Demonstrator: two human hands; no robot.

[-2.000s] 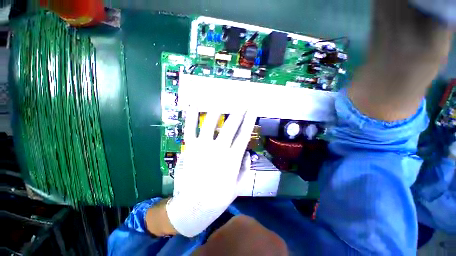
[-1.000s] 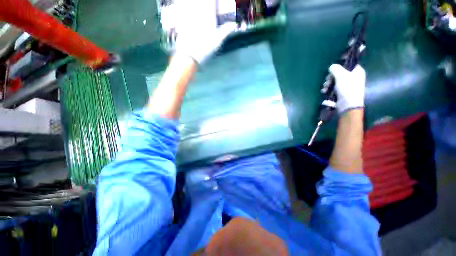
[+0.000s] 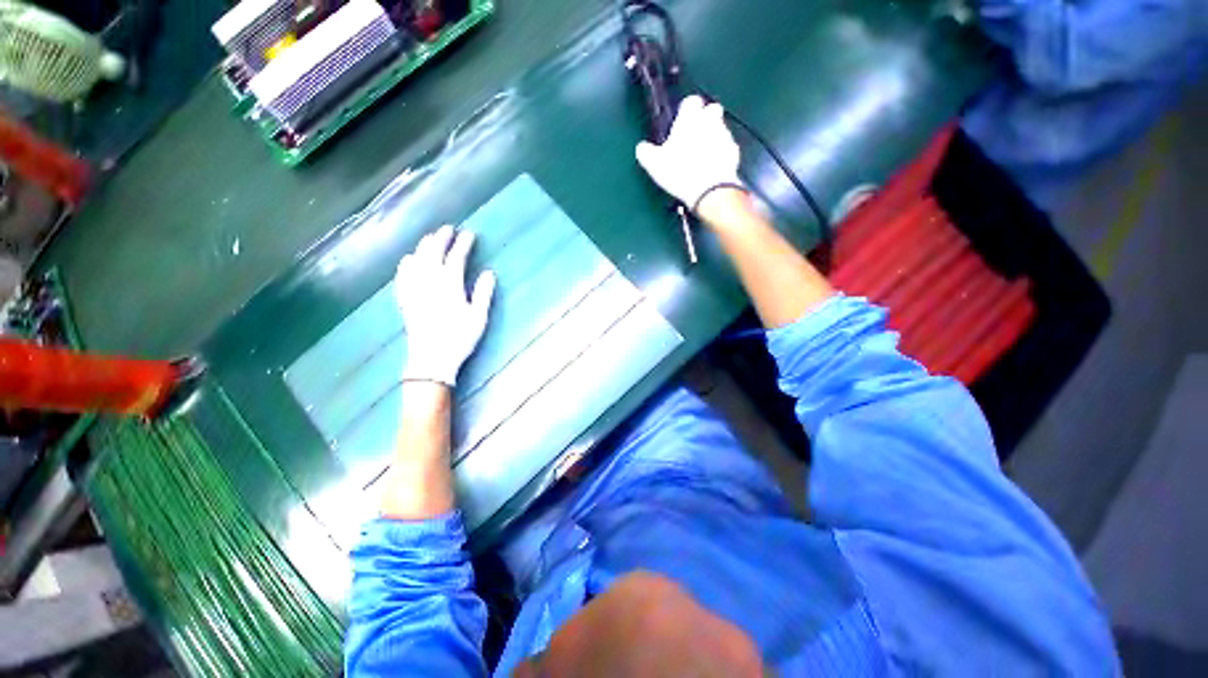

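Observation:
The pale grey-green base plate [image 3: 556, 358] with thin slots lies flat on the bench in front of me. My left hand [image 3: 443, 302], in a white glove, rests on its upper left part with the fingers a little apart and holds nothing that shows. My right hand [image 3: 693, 152], also gloved, is beyond the plate's right side, on the black electric screwdriver [image 3: 649, 77]. The tool's silver bit points towards me, and my hand hides its middle. The circuit board [image 3: 384, 82] with its silver heatsink [image 3: 322, 60] lies at the far left of the bench.
Green strands [image 3: 219, 556] lie at the bench's left end below an orange-red wrapped rod [image 3: 86, 378]. A black bin [image 3: 1060, 331] with red pads [image 3: 947, 285] stands at the right. A black cable curves beside my right hand. A person's blue sleeve [image 3: 1100, 66] is at the upper right.
The circuit board is now farther away at the upper left, and my left hand has left it and lies on the plate. My right hand is still at the screwdriver. The view has turned.

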